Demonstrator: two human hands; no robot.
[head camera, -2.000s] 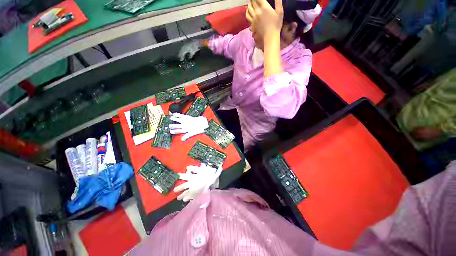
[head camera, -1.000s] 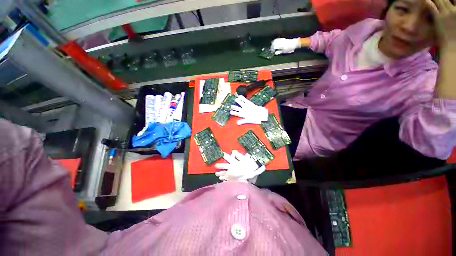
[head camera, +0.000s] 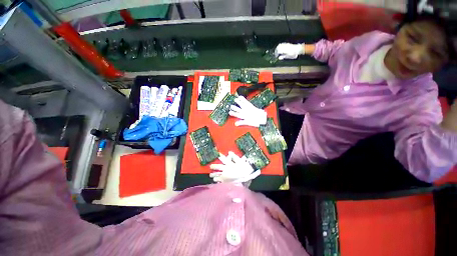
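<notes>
Neither of my hands is in view; my pink sleeve shows at the left edge. In front of me, a red mat (head camera: 194, 159) bears several green circuit boards, including one at the left (head camera: 204, 145), one near the front glove (head camera: 251, 150) and one at the right (head camera: 272, 135). Two white gloves lie flat and look empty: one near the middle (head camera: 248, 113), partly over a board, and one at the front edge (head camera: 233, 169) by my chest. Another board (head camera: 209, 88) lies on white paper. A dark handled tool (head camera: 245, 90) lies at the top.
Left of the mat, a black tray (head camera: 131, 104) holds white tubes (head camera: 153, 101) and a crumpled blue item (head camera: 156, 131). A red square (head camera: 142, 173) lies below. Behind runs a conveyor (head camera: 220, 47) with boards. A person (head camera: 351, 95) reaches over it at right. A red-lined tray (head camera: 386, 225) holds boards.
The view has swung right-to-left, so the bench mat now sits centrally and the lower-right tray is more cut off. The gloves and boards keep their places on the mat. The other person's raised arm has lowered.
</notes>
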